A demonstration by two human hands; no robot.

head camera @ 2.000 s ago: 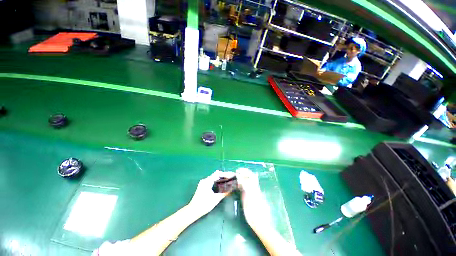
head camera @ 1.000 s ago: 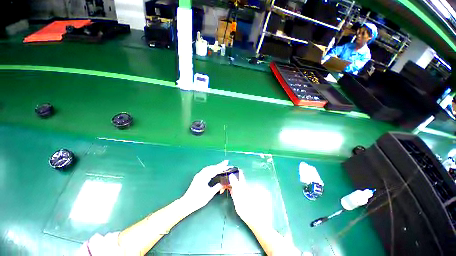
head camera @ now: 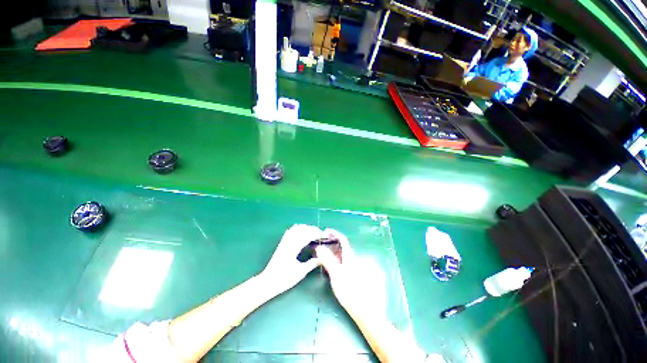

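A round black unit point(head camera: 317, 249) is held between my two hands above the clear sheet point(head camera: 241, 326) on the green bench. My left hand point(head camera: 287, 259) grips it from the left. My right hand point(head camera: 342, 264) touches it from the right, with fingers over its face. Fingers hide much of the unit. A unit with silver-white marks point(head camera: 89, 216) sits alone at near left. Black units stand spaced out on the green surface, one ahead of my hands point(head camera: 272, 173), one further left point(head camera: 163, 161) and one at far left point(head camera: 55, 145).
At right lie a white wipe point(head camera: 441, 243), a blue-and-white round piece point(head camera: 445, 268), a white bottle point(head camera: 508, 281) and a black pen-like tool point(head camera: 454, 310). Black foam trays point(head camera: 546, 283) stand beyond them. A red-edged parts tray point(head camera: 424, 120), white post point(head camera: 265, 64) and person in blue point(head camera: 505, 71) are further off.
The units ahead and at left sit further left in view than before. My hands have turned the held unit, and my right fingers now lie over its face.
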